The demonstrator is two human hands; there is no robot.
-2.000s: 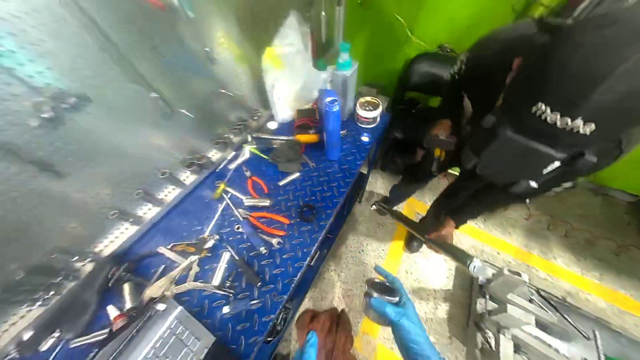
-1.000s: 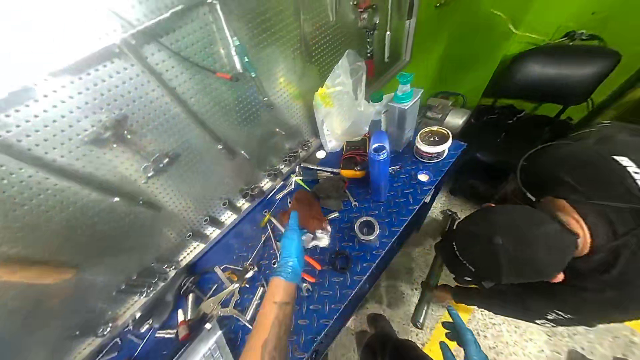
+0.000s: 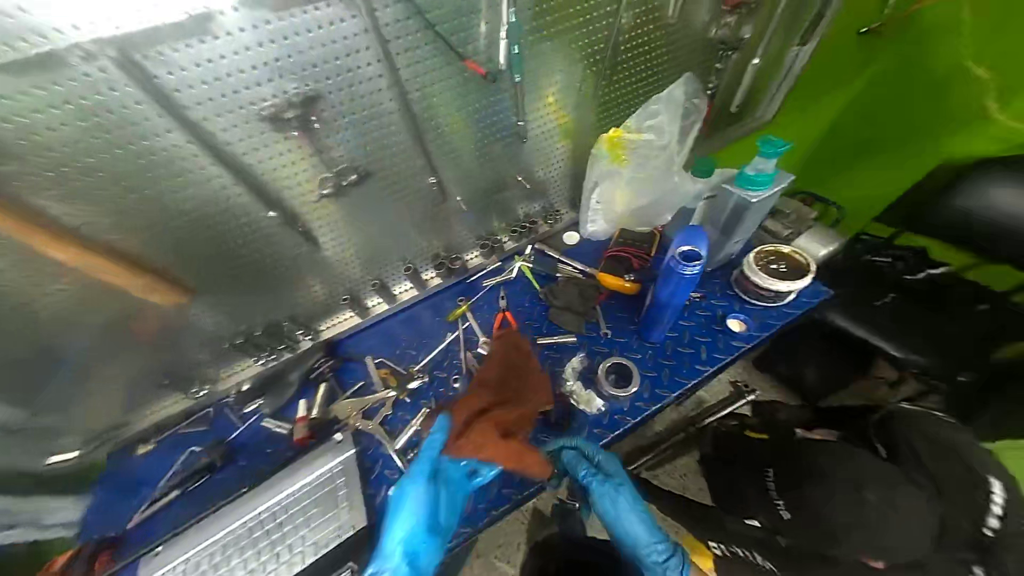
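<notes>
A reddish-brown cloth (image 3: 504, 400) hangs over the bench between my two blue-gloved hands. My left hand (image 3: 436, 488) is at its lower left edge, with the thumb and fingers around the cloth. My right hand (image 3: 592, 480) is closed at the cloth's lower right corner, near the bench's front edge; a small dark item by its fingers is too blurred to name. Beyond the cloth lie orange-handled pliers (image 3: 504, 314), partly covered by it. To its right are a crumpled whitish wrapper (image 3: 582, 386) and a round metal ring or lid (image 3: 618, 377).
The blue tread-plate bench (image 3: 680, 360) holds a laptop (image 3: 280, 512), locking pliers (image 3: 372, 412), a multimeter (image 3: 628, 260), a blue bottle (image 3: 676, 284), a pump bottle (image 3: 748, 204) and an open tub (image 3: 774, 274). A pegboard stands behind. A person in black (image 3: 832, 488) bends close at the right.
A second ago the brown cloth lay on the bench under my left hand, and my right hand was low at the right. Now the cloth is raised and both hands are at it.
</notes>
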